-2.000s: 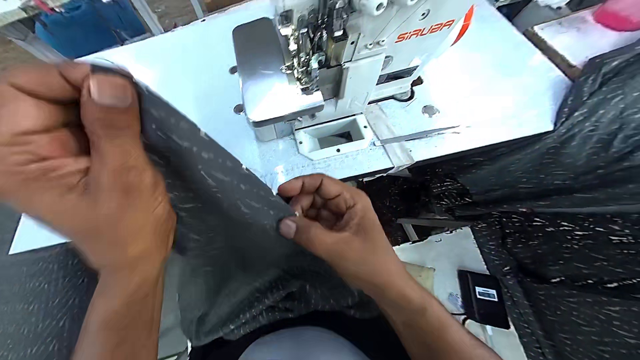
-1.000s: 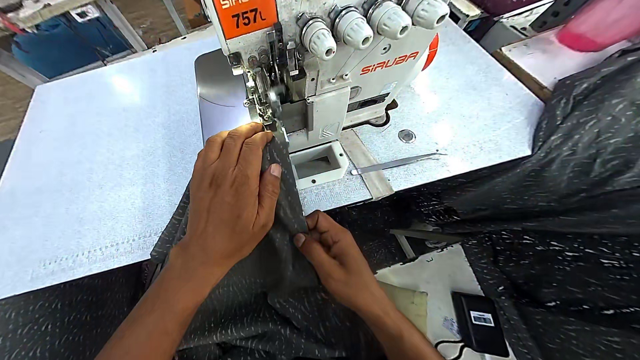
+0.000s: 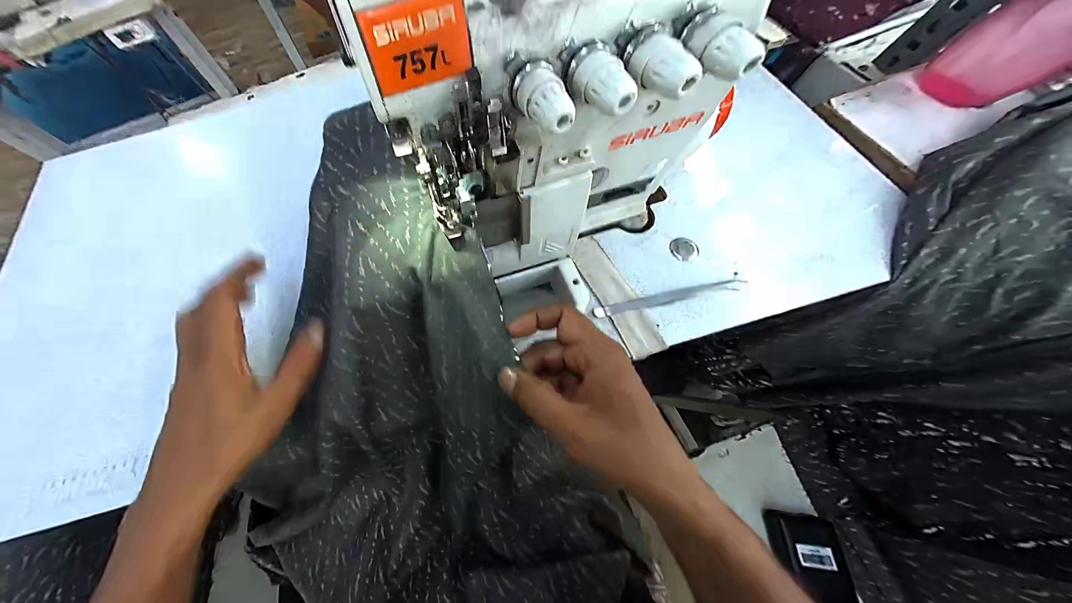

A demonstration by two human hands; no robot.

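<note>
Dark grey, white-flecked fabric (image 3: 377, 368) lies under the presser foot (image 3: 452, 230) of a white Siruba overlock sewing machine (image 3: 557, 201) and hangs over the table's front edge. The machine's lamp lights the cloth near the needle. My right hand (image 3: 578, 389) pinches the right edge of this cloth between thumb and fingers, just in front of the machine. To the left of the cloth, my left hand (image 3: 239, 360) is spread and slightly blurred, its thumb near the fabric's left edge, with nothing held.
Metal tweezers (image 3: 666, 297) lie on the white tabletop (image 3: 779, 243) right of the machine. More flecked dark fabric (image 3: 988, 276) is heaped at the right. A black device (image 3: 808, 553) with a label sits at lower right. A pink object (image 3: 997, 59) and a blue container (image 3: 100, 75) are further back.
The fabric, held up by both hands two seconds ago, now runs under the presser foot and spreads behind it. My left hand has come off the cloth near the needle and moved left, opening.
</note>
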